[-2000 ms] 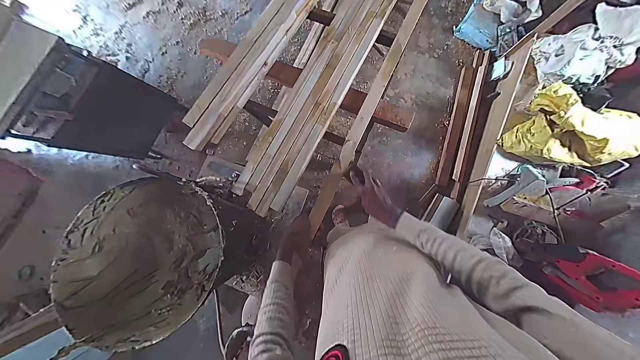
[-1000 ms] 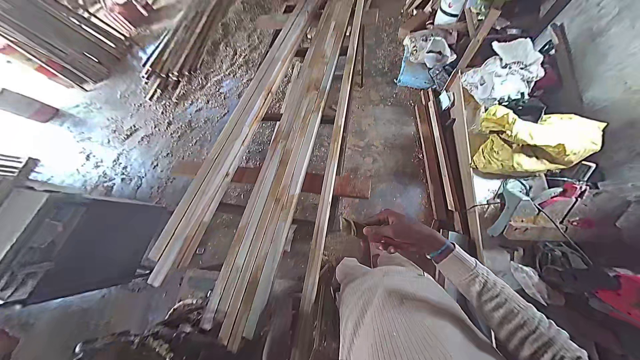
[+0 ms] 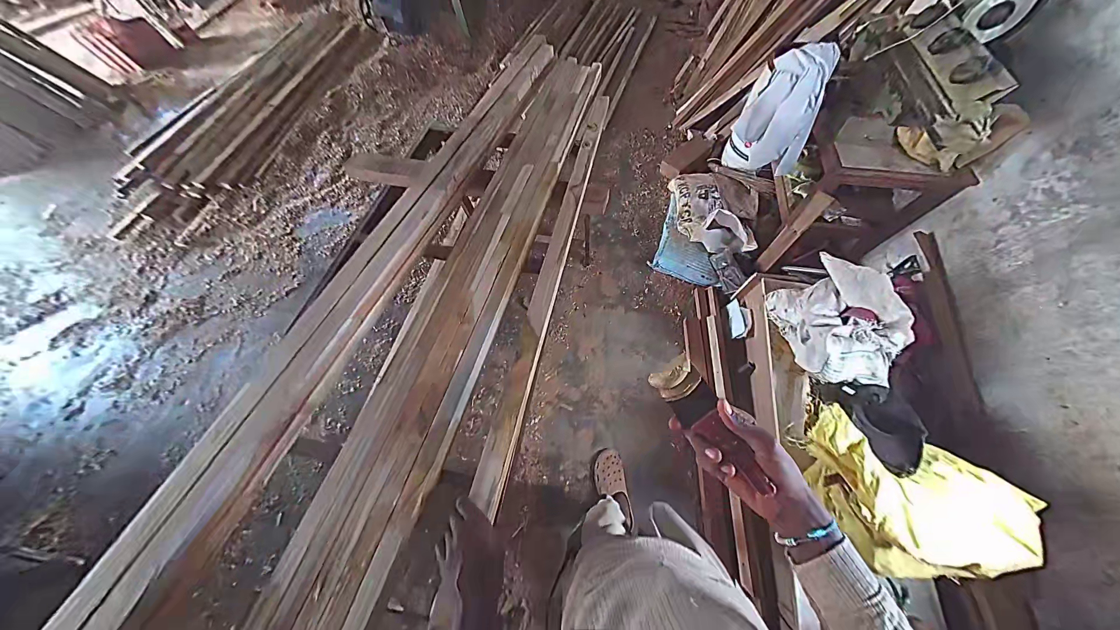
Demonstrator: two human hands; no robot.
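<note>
My right hand (image 3: pixel 744 464) is closed around the reddish-brown handle of what looks like a wide brush (image 3: pixel 687 394). Its tan end points up and left, with a dark band below. A bracelet circles that wrist. Low in the view, my left hand (image 3: pixel 468 560) is in shadow by the near end of a narrow wooden plank (image 3: pixel 525 376); whether it grips the plank is unclear. Left of that plank, long wooden boards (image 3: pixel 420 402) lie side by side, and another group of boards (image 3: pixel 289 376) runs farther left. Wooden crosspieces (image 3: pixel 385 169) lie under them.
A stack of wood strips (image 3: pixel 236 114) lies at the upper left on a floor strewn with shavings. At right are a yellow sack (image 3: pixel 936 499), a white sack (image 3: pixel 840 319), a wooden frame (image 3: pixel 763 350) and a blue bag (image 3: pixel 681 245). My shoe (image 3: pixel 610 472) shows below centre.
My right hand has moved away from the planks to the right, holding the brush-like tool. My left hand, out of sight one second ago, shows again. The view has tilted up.
</note>
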